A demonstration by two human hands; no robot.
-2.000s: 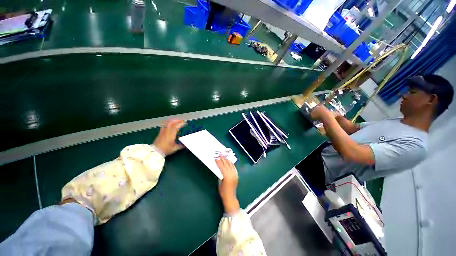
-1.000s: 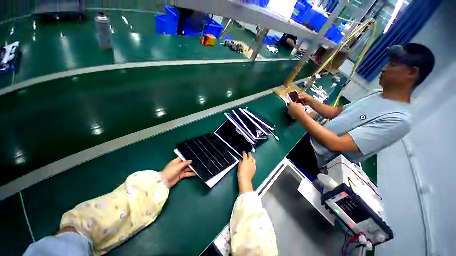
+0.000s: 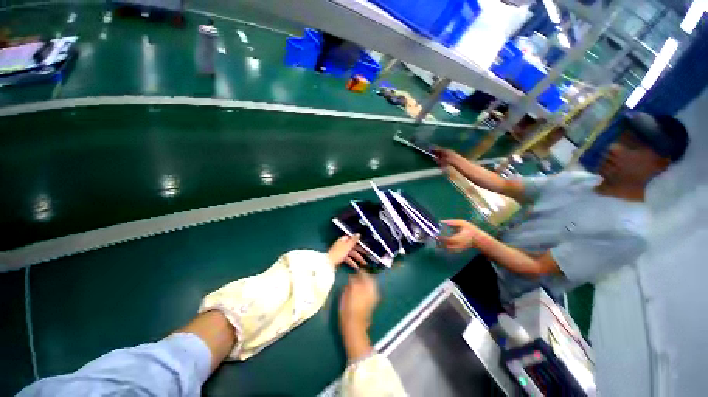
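A fanned stack of small solar panels (image 3: pixel 386 225), dark faces with white edges, lies on the green bench top (image 3: pixel 256 233). My left hand (image 3: pixel 346 251) is at the stack's near left end, its fingers on the edge of the nearest panel; whether they grip it is hard to tell. My right hand (image 3: pixel 359 301) is blurred, just below the stack and apart from it. It shows no panel in it, and its fingers cannot be made out clearly.
A coworker (image 3: pixel 574 225) stands at right, one hand at the stack's far end, the other holding a panel over the conveyor belt (image 3: pixel 233 147). The light box (image 3: pixel 442 349) is grey at lower right, with the bench meter (image 3: pixel 538 368) on its far edge. Shelves hold blue bins.
The panel I held, turned dark face up, has joined the stack's near end. My left hand has moved right to the stack. The coworker now reaches to the stack and over the conveyor.
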